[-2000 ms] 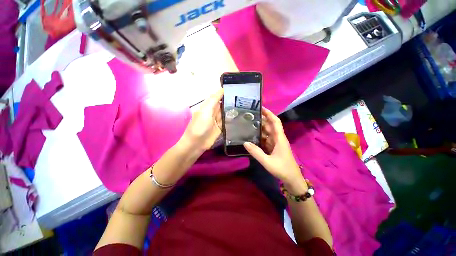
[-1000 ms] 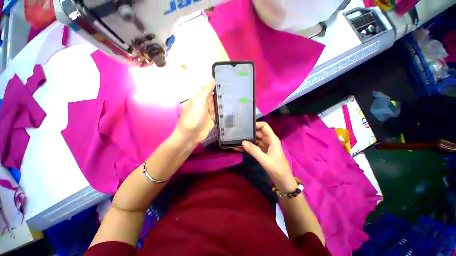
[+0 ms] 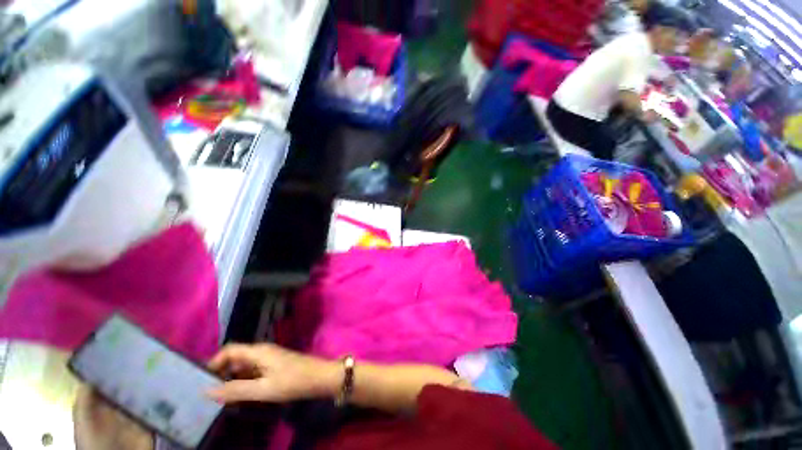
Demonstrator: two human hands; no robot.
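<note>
A smartphone [image 3: 145, 378] with a pale lit screen is at the lower left, tilted and a little blurred. My left hand [image 3: 110, 426] holds it from below and behind, partly hidden by the phone and cut off by the bottom edge. My right hand [image 3: 255, 373] is at the phone's right edge, with fingertips at or on the screen; whether it also grips the phone is unclear. A magenta garment panel [image 3: 167, 281] lies on the table behind the phone, beside the white sewing machine head [image 3: 105, 211].
A magenta pile [image 3: 409, 303] sits low beside me. A blue crate [image 3: 563, 228] with magenta pieces stands across the green floor [image 3: 479, 189]. Another blue crate [image 3: 365, 101] is at the back. A person in a white top [image 3: 607, 75] bends over a table at the upper right.
The view has swung to the right, so the phone and hands now appear at the lower left. The phone remains held. The aisle, crates and another person have come into view.
</note>
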